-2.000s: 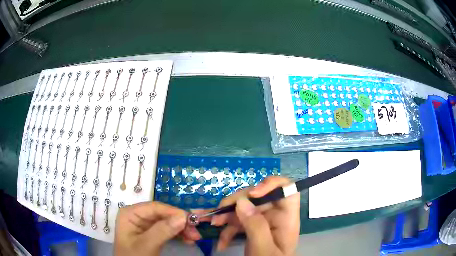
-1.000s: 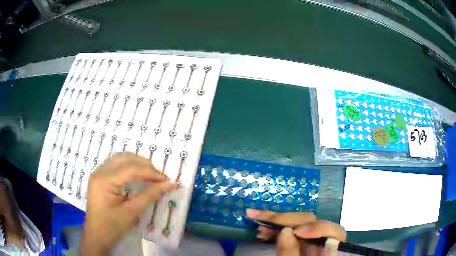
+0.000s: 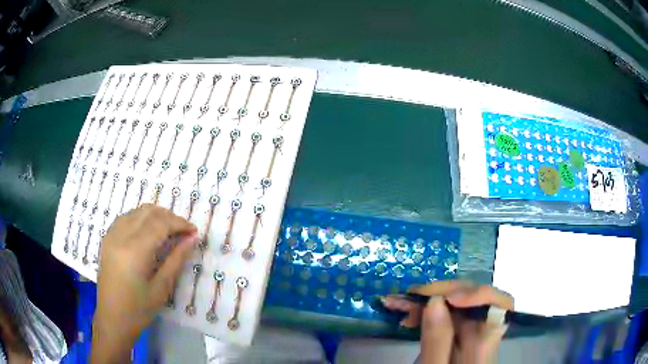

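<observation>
The white foam board (image 3: 284, 153) at the left carries rows of small round metallic components with thin wire leads. My left hand (image 3: 138, 259) is over its lower part, thumb and forefinger pinched close among the components; whether a part is between them cannot be made out. My right hand (image 3: 455, 313) holds the dark tweezers (image 3: 547, 321), which have a pale band. Their front end is over the lower edge of the dark blue die-cut sheet (image 3: 355, 222), which bears rows of round pieces; the tip is blurred.
A clear bag (image 3: 465, 206) at the upper right holds light blue sheets, with round labels and a white "5703" label. A blank white card (image 3: 565, 270) lies below it. A pale rail (image 3: 384, 82) runs behind, with the green belt (image 3: 341, 35) beyond. Blue plastic shows at the right edge.
My hands have parted: the left has moved onto the foam board, the right to the blue sheet's lower edge with the tweezers. The component earlier held between them is no longer visible. The view has shifted.
</observation>
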